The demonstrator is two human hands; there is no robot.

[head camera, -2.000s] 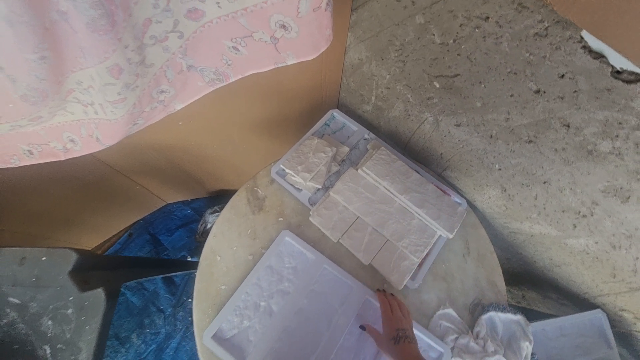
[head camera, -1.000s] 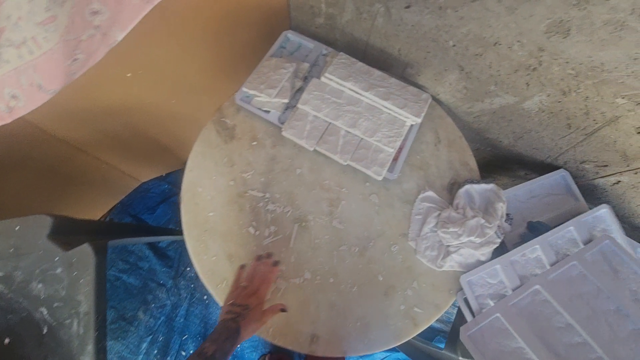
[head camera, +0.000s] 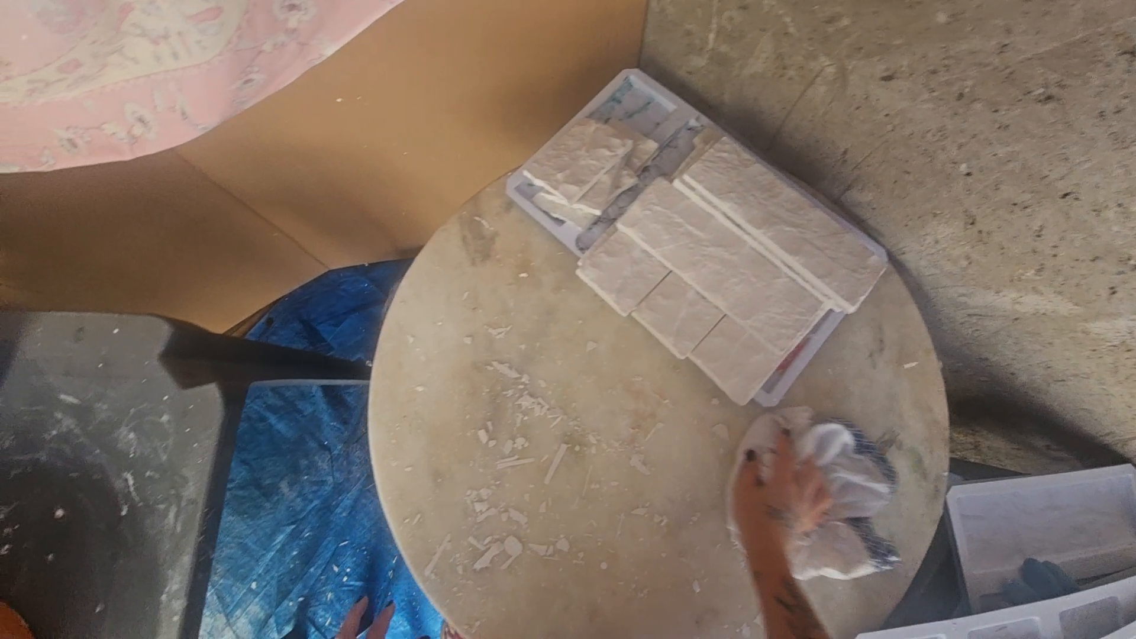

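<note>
My right hand (head camera: 781,484) grips a bunched white cloth (head camera: 839,470) near the right edge of the round stone-topped table (head camera: 657,524). Of my left hand (head camera: 366,619), only a few fingertips show, at the bottom edge left of the table; whether it holds anything is hidden. Beyond the cloth, a white plastic tray (head camera: 546,220) bears several pale, rough-faced tiles (head camera: 723,266), long ones and small square ones. White chips and flakes (head camera: 524,408) lie scattered over the left and middle of the tabletop.
White molds (head camera: 1043,524) stand at the lower right, one with a dark blue item in it. A blue tarp (head camera: 311,488) and a grey surface (head camera: 98,470) lie to the left. Behind are cardboard (head camera: 426,133), a pink patterned cloth (head camera: 177,71) and the concrete floor (head camera: 958,160).
The large white mold seen on the table two seconds ago is off it; molds show at the right one second ago. My right hand has since taken hold of the cloth.
</note>
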